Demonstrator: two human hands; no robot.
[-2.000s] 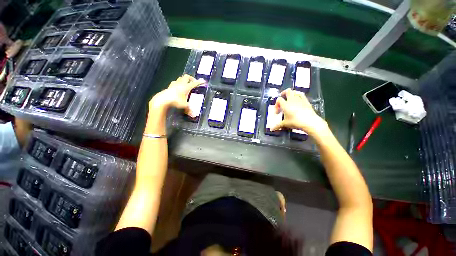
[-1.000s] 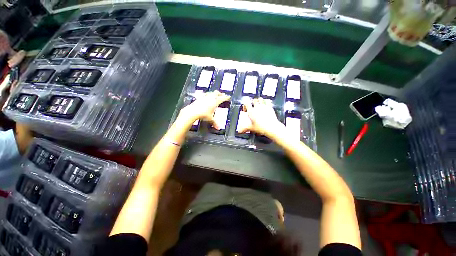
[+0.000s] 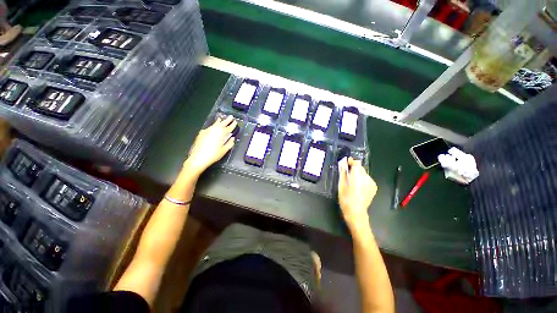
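Note:
A clear plastic tray (image 3: 278,181) lies on the bench with two rows of keypad phones. The five back-row phones, such as the leftmost (image 3: 245,95), have lit white screens. Three middle front-row phones, such as one (image 3: 289,154), are also lit white. My left hand (image 3: 212,145) is over the front left pocket, its fingers on a mostly hidden dark phone. My right hand (image 3: 356,188) is at the front right pocket, fingertips at a phone (image 3: 343,151) whose dark top end shows. Whether either hand grips its phone is hidden.
Tall stacks of loaded trays stand at left (image 3: 156,79) and lower left (image 3: 101,226). A ribbed tray stack (image 3: 513,208) stands at right. A dark pen (image 3: 397,186), red marker (image 3: 415,189), dark slab (image 3: 429,151) and white wad (image 3: 459,165) lie right of the tray. A metal rail (image 3: 305,96) runs behind.
My hands have moved apart from the middle of the front row to its two ends. The middle front phones are now uncovered. The camera view has shifted, so the bench items sit farther left.

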